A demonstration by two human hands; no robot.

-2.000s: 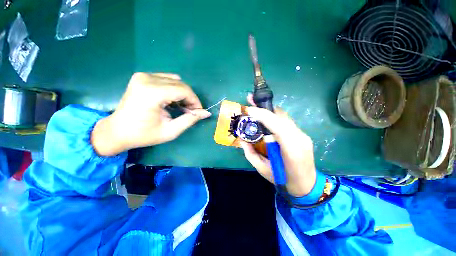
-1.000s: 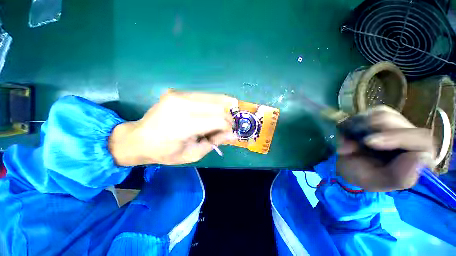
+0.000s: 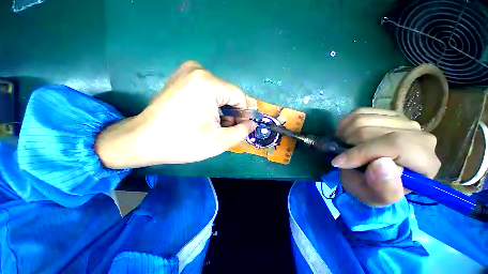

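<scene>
The orange jig (image 3: 294,120) lies on the green bench near its front edge. The round workpiece (image 3: 263,135) sits in it, a dark ring with a blue-white centre. My left hand (image 3: 187,120) is at the jig's left side and pinches flat silver-dark tweezers (image 3: 239,113), whose tip is at the upper rim of the workpiece. My right hand (image 3: 388,152) grips the soldering iron (image 3: 433,187) by its black grip, right of the jig. The iron's metal tip points left and reaches the workpiece's upper right rim, close to the tweezers' tip. Whether they touch is too small to tell.
A round tan-brown pot (image 3: 422,96) with grey bits inside stands behind my right hand. A brown box (image 3: 464,128) with a white curved item is right of it. A black fan with a round wire guard (image 3: 447,42) is behind the pot. Part of a dark holder (image 3: 6,107) shows far left.
My right hand has turned the iron from pointing upward, over by the pot, to pointing left at the workpiece. My left hand has let go of the thin wire and now holds tweezers at the workpiece.
</scene>
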